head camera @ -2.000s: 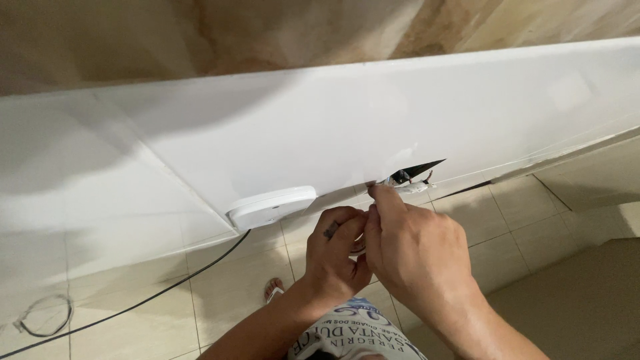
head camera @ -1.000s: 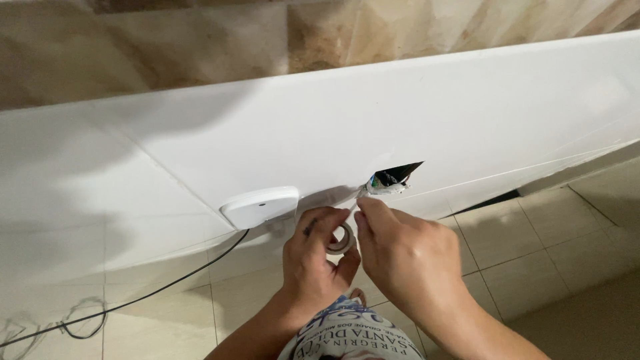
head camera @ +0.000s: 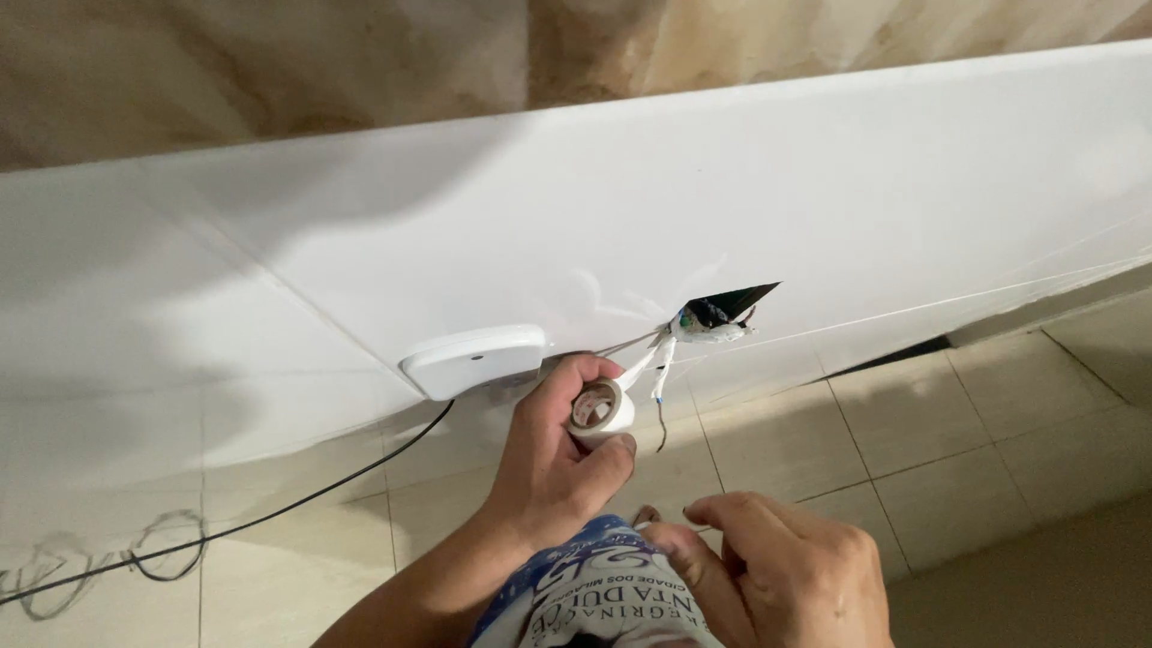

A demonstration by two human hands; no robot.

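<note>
My left hand [head camera: 562,450] grips a roll of white tape [head camera: 602,411] between thumb and fingers. From the roll a strip of tape runs up to a bundle of wires [head camera: 711,331] wrapped in white, which comes out of a dark cutout [head camera: 738,297] in the white wall. One white-wrapped end hangs down, with a thin dark wire [head camera: 662,423] below it. Lower right, apart from the roll, my right hand [head camera: 783,567] has its fingers curled in front of my printed shirt. A thin pale line shows by its fingertips; whether it is held is unclear.
A white cover plate [head camera: 477,358] is on the wall left of the cutout. A black cable [head camera: 333,486] runs from it down to the left, past loosely coiled wire [head camera: 171,544]. Below lies the tiled floor [head camera: 900,432]; brown patterned tile [head camera: 360,63] is at the top.
My right hand has moved away from beside the tape roll and wires, down toward my body. The roll stays in my left hand, and a strip between it and the bundle now shows plainly.
</note>
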